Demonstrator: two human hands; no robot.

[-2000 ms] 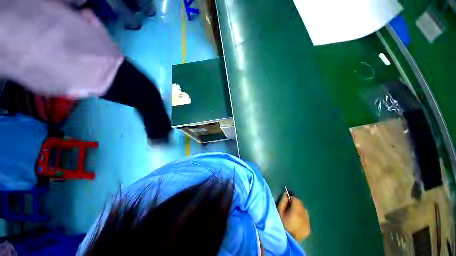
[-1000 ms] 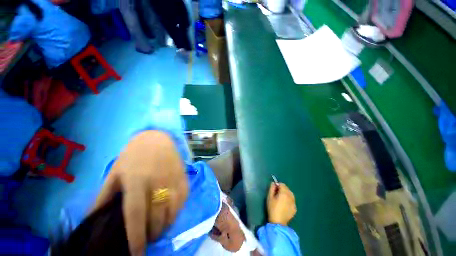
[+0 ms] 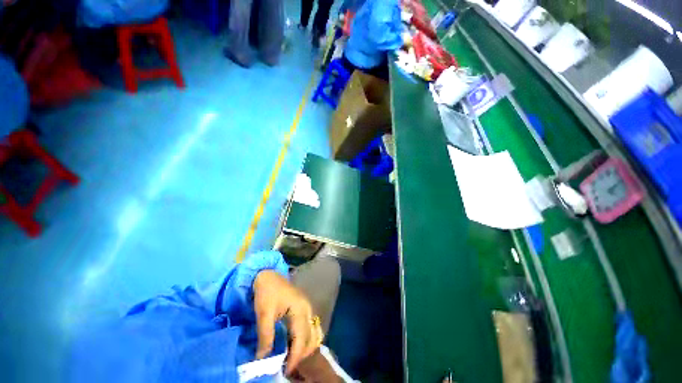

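My left hand [image 3: 288, 314], with a gold-coloured ring, hangs bent at the wrist over my blue smock at the bottom centre. Its fingers are apart and hold nothing that I can see. The fingertips are near a white edge of my clothing. My right hand [image 3: 447, 380] is almost wholly cut off by the bottom edge, over the green bench [image 3: 430, 284]. The dark tip of a thin tool [image 3: 450, 373] sticks up from it. No work piece shows at either hand.
A brown board [image 3: 514, 348] lies right of my right hand. A white sheet [image 3: 493, 188], a pink clock [image 3: 612, 189] and a blue bin [image 3: 654, 138] are farther up. A green-topped box [image 3: 329, 198] and a carton [image 3: 359, 116] stand left of the bench. Another person [image 3: 374, 34] sits beyond.
The view has swung up and left along the bench. My left hand, earlier raised close to the camera by the dark hair, is now lower. My right hand has slipped almost out of the picture.
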